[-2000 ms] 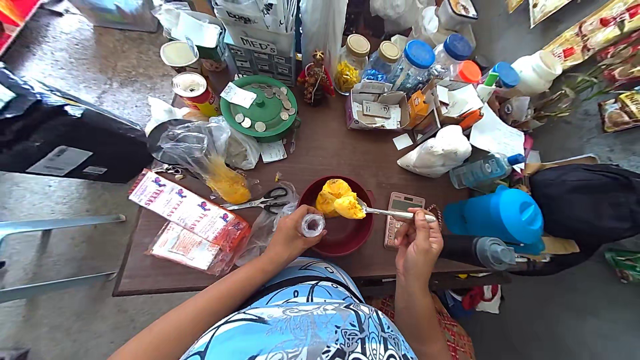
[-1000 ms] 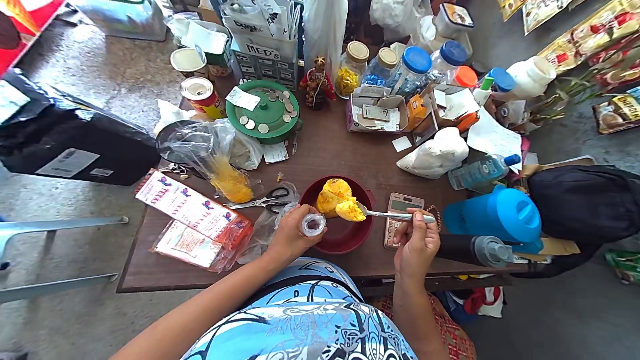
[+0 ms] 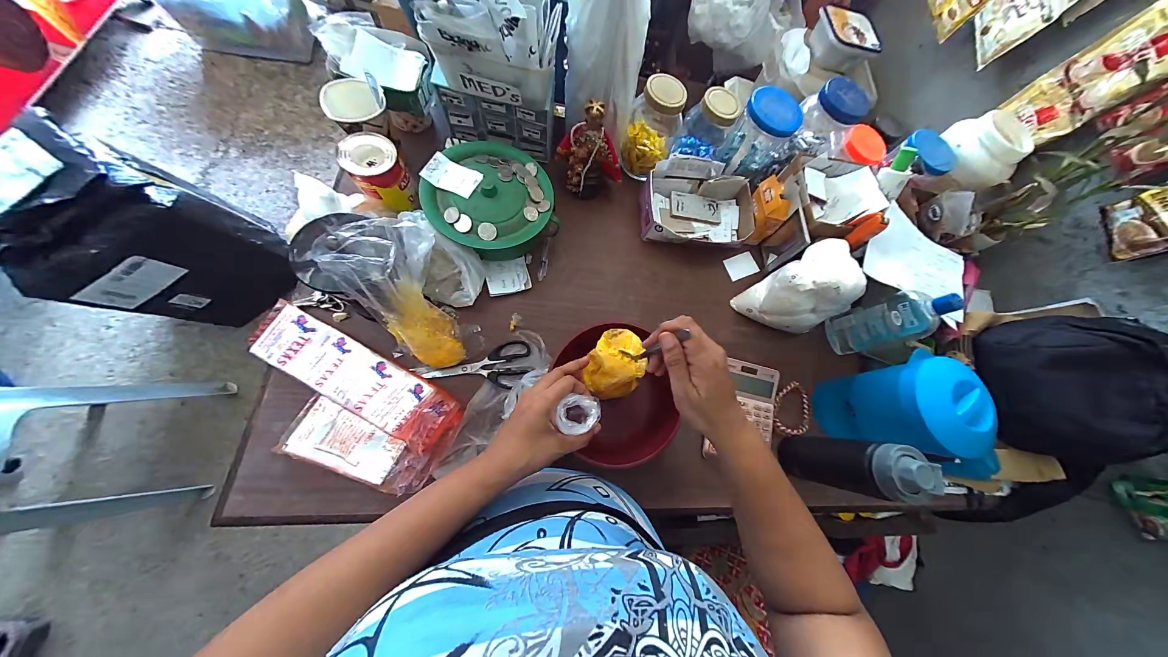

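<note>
My left hand [image 3: 547,420] grips a clear plastic bag, its mouth opened out over a yellow, lumpy food mass [image 3: 614,363] above a dark red bowl [image 3: 639,438]; what the round clear end [image 3: 578,414] in that hand belongs to, I cannot tell. My right hand [image 3: 689,370] is closed around the handle of a metal utensil [image 3: 650,349], whose tip meets the yellow mass; its exact shape is hidden. Left of the bowl lie black-handled scissors [image 3: 502,362] and a crumpled clear bag [image 3: 479,420]. Beyond them rests a plastic bag with yellow contents [image 3: 422,330].
A calculator [image 3: 756,388] lies right of the bowl, near a blue jug [image 3: 903,406] and a black tumbler [image 3: 839,464]. Printed plastic packs [image 3: 356,383] lie on the left. Farther back stand a green lidded container [image 3: 488,196] with coins, lidded jars [image 3: 652,128] and small boxes [image 3: 698,205].
My right hand has moved left, closer to the yellow mass, with the utensil's handle drawn in along with it. My left hand stays beside the bowl.
</note>
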